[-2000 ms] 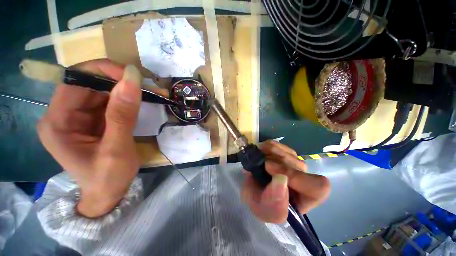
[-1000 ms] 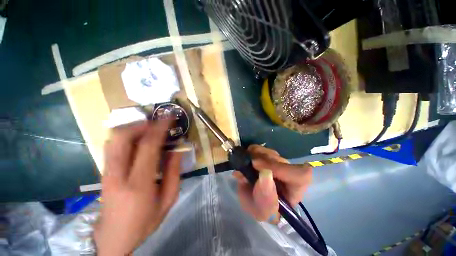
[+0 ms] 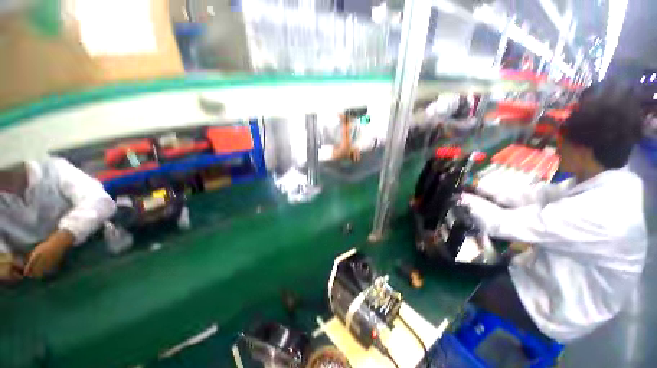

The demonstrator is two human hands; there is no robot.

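Observation:
Neither of my hands is in view. The view is blurred. A black box (image 3: 350, 289) with pale tape stands at the bottom centre. A row of silvery pieces (image 3: 383, 299) is on its right side, and dark cables run from its front over a pale yellow board (image 3: 418, 332). The black fan (image 3: 277, 346) is cut off by the bottom edge. Beside it, only the top of the round tip cleaner (image 3: 328, 358) shows. The soldering iron, the tweezers and the round circuit board are out of the picture.
A green conveyor belt (image 3: 180, 262) crosses the view. A metal post (image 3: 395, 144) rises behind the black box. A person in white (image 3: 583, 237) is at the right, above a blue bin (image 3: 497, 338). Another person's hands (image 3: 45, 257) are at the left. A thin pale strip (image 3: 189, 341) lies lower left.
The view has swung up and away from the work pad to the line. Both my hands, the iron, the pad and the round board have left the picture. The fan and tip cleaner are now at the bottom edge.

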